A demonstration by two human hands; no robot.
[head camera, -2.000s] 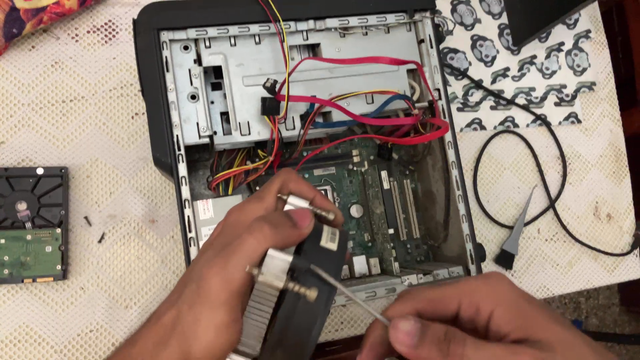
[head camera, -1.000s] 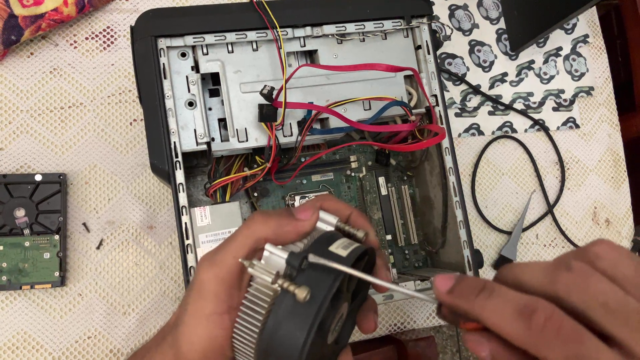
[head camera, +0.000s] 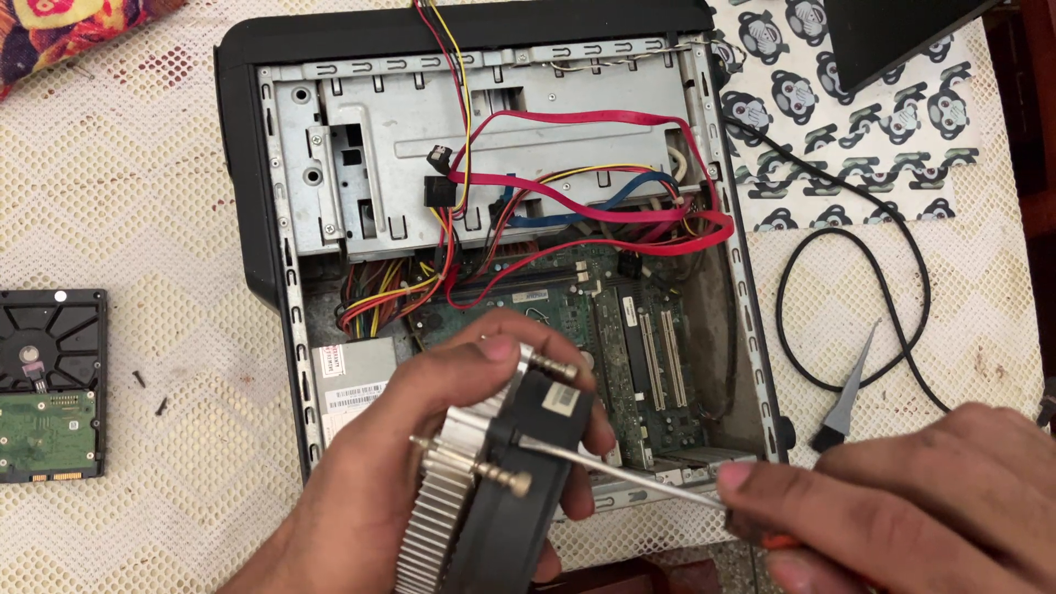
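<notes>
My left hand (head camera: 396, 429) grips a CPU cooler, its fingers around the far side and its thumb on top. The cooler has a silver finned heatsink (head camera: 433, 528) with spring-loaded screws (head camera: 499, 477) and a black plastic fan frame (head camera: 540, 437). In my right hand (head camera: 899, 503) is a screwdriver (head camera: 627, 477), its handle mostly hidden by the fingers. The flat-looking tip touches the fan frame near the edge by the heatsink. Beneath both hands lies an opened desktop computer case (head camera: 293, 330) with a green motherboard (head camera: 557, 318) inside.
Red SATA cables (head camera: 577, 202) and bundled power wires (head camera: 396, 301) cross the case. A hard drive (head camera: 54, 384) and small screws (head camera: 162, 406) lie left. At the right are a black cable (head camera: 924, 272), a pointed brush-like tool (head camera: 841, 412) and a monkey-print sheet (head camera: 850, 140).
The cooler has turned in my left hand since one second ago, its fan face now facing away more. The screwdriver's tip remains at the fan frame, where it also was in both earlier frames.
</notes>
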